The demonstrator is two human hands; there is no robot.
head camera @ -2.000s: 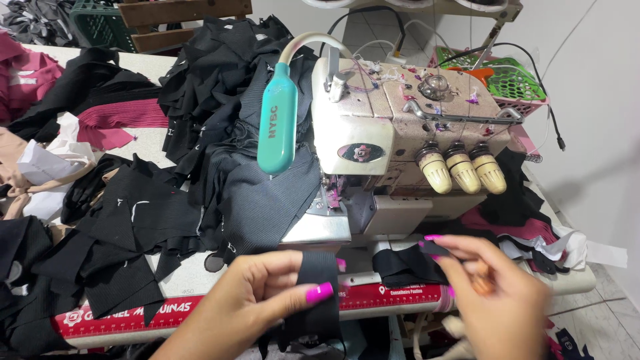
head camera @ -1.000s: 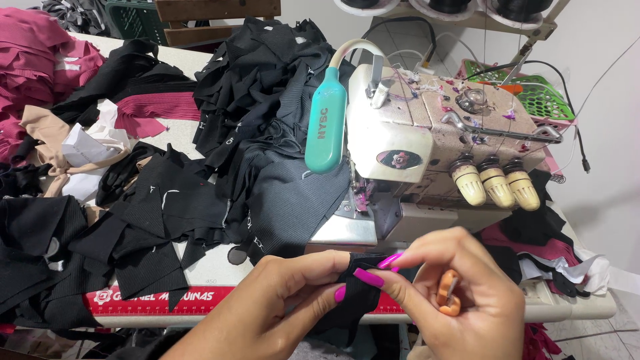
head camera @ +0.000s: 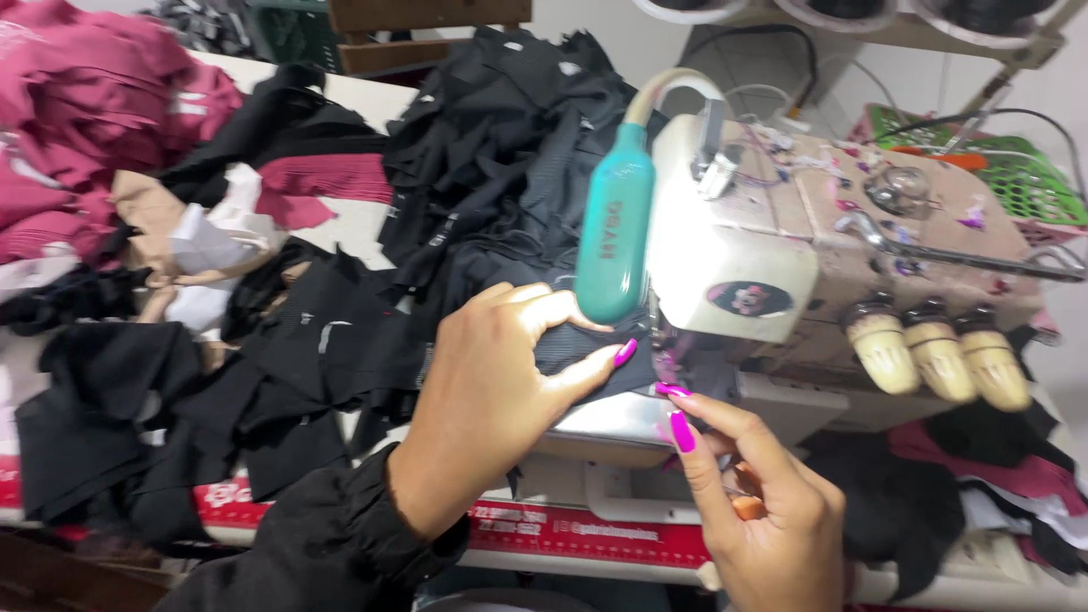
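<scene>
An overlock sewing machine [head camera: 731,255] stands at the centre right, with a teal lamp [head camera: 616,229] hanging over its needle area. My left hand [head camera: 510,365] rests on dark ribbed fabric [head camera: 586,344] just left of the presser foot, thumb and forefinger apart, the other fingers bent. My right hand [head camera: 748,484] is in front of the machine's metal plate [head camera: 620,416], its thumb and forefinger near the needle area; whether they pinch fabric is unclear. An orange-handled small tool [head camera: 748,503], partly hidden, is held in the curled fingers of that hand.
Black fabric pieces [head camera: 306,374] cover the table's left side, with pink fabric [head camera: 110,127] behind. A dark fabric heap [head camera: 510,144] lies beside the machine. More cloth [head camera: 892,493] lies at right. Thread tension knobs [head camera: 884,348] jut forward. A green basket [head camera: 1028,183] stands behind.
Both hands have moved from the table's front edge up to the needle area. The black strip they held between them in front of the machine no longer shows there.
</scene>
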